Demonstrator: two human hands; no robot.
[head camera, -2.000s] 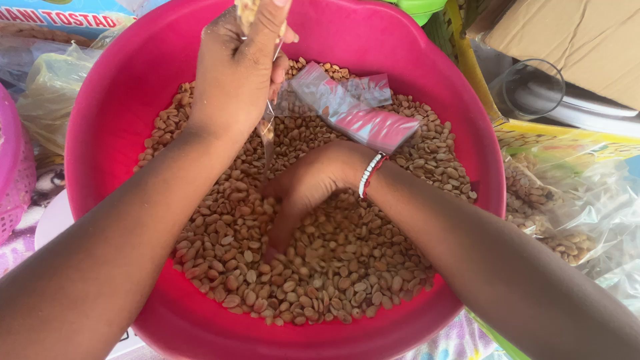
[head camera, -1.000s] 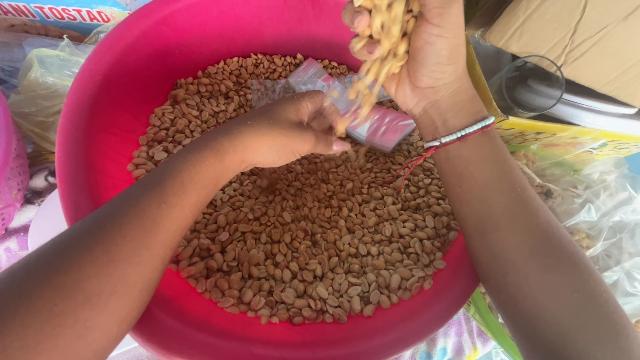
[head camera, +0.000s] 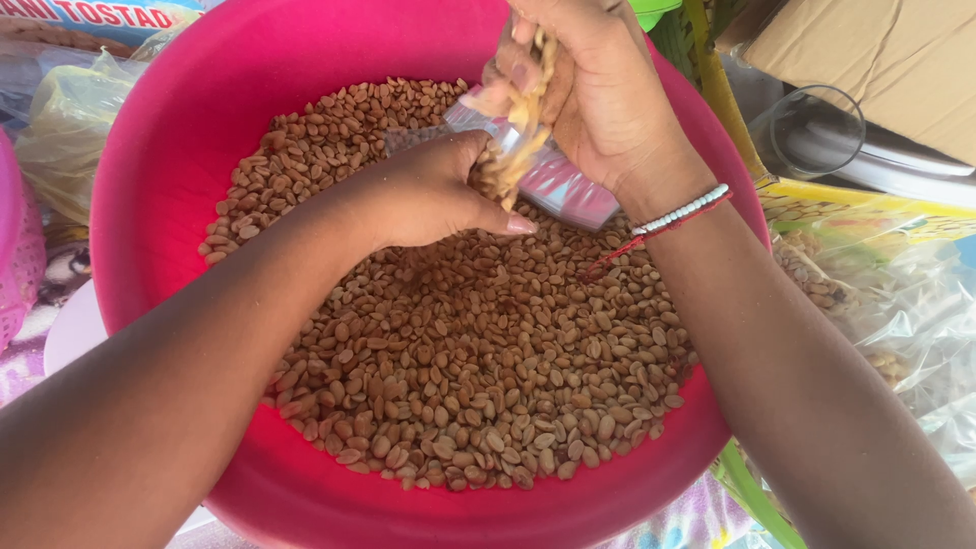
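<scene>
Roasted peanuts (head camera: 457, 366) fill much of a large pink plastic basin (head camera: 164, 175). My left hand (head camera: 442, 187) is over the heap, thumb to the right, around what appears to be a small clear plastic bag (head camera: 507, 137), mostly hidden and blurred. Just above and to its right, my right hand (head camera: 587, 91), with a beaded and red-cord bracelet (head camera: 682, 210), is curled around peanuts. A stream of them (head camera: 526, 122) drops from its fingers toward my left hand. Behind, flat clear plastic bags with pink stripes (head camera: 572, 187) lie on the peanuts.
Right of the basin are a drinking glass (head camera: 817, 131), a cardboard box (head camera: 877, 65) and clear bags holding peanuts (head camera: 907, 320). At the left are a crumpled plastic bag (head camera: 72, 130) and a pink perforated basket (head camera: 19, 252). Something green (head camera: 652, 9) touches the far rim.
My right hand has risen from within the peanuts, bringing up a handful that now falls from it. My left hand has come down from its raised position at upper left to below my right hand.
</scene>
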